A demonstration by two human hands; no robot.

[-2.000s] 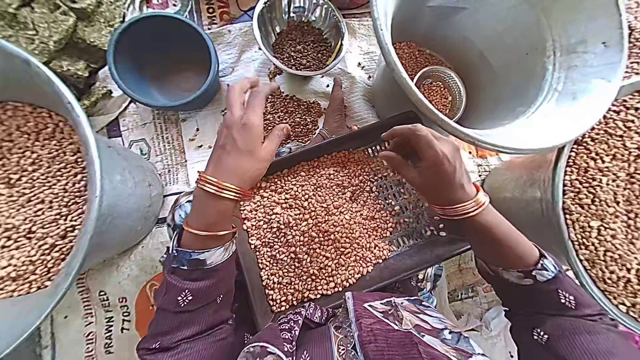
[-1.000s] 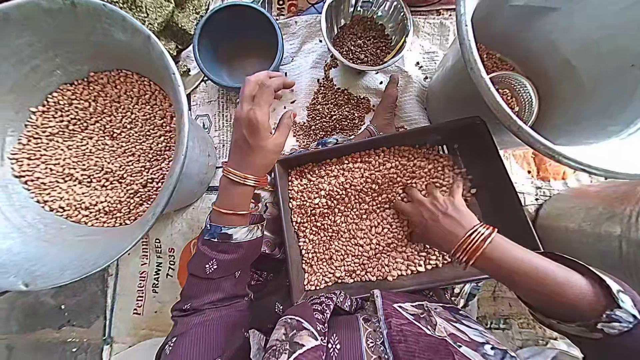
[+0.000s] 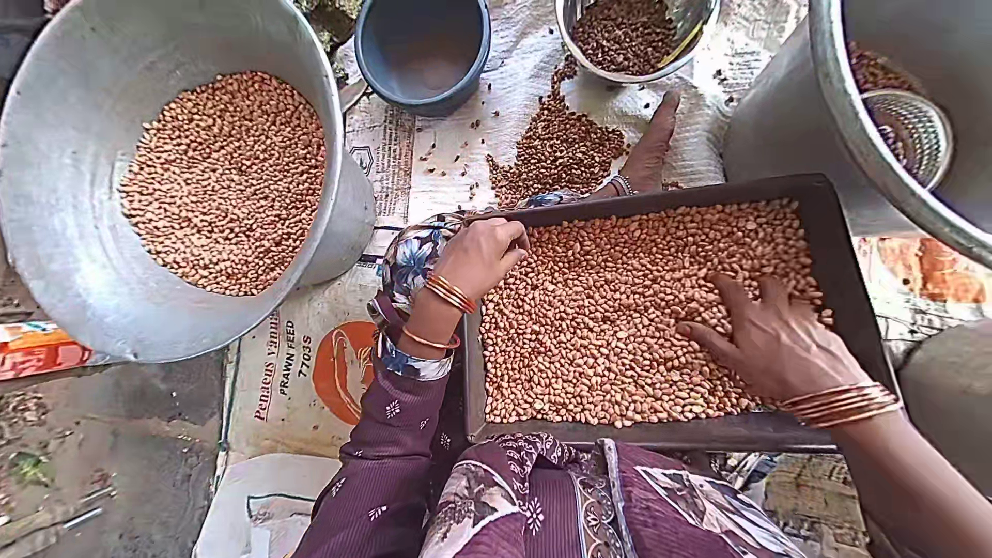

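Observation:
A dark rectangular tray (image 3: 852,287) rests on my lap, filled with reddish-brown nuts or beans (image 3: 604,310). Over the tray's upper left corner is my left hand (image 3: 488,252), fingers curled together; whether it pinches anything cannot be told. My right hand (image 3: 775,341) lies spread on the beans at the tray's right side, palm down, fingertips touching them. Beyond the far rim my bare foot (image 3: 655,147) shows beside a heap of darker beans (image 3: 566,147) on a woven sack sheet (image 3: 449,163).
At the left stands a large metal pot (image 3: 70,186) of beans. A blue-grey tub (image 3: 422,54) and a steel bowl (image 3: 570,35) of dark pieces are at the top. At the right, a large metal vessel (image 3: 767,124) holds a perforated strainer (image 3: 914,132); another metal vessel (image 3: 953,387) is below.
My left hand has come down from above the sheet to the tray's upper left corner. My right hand remains on the beans, which now cover the tray's right part. The view has shifted left.

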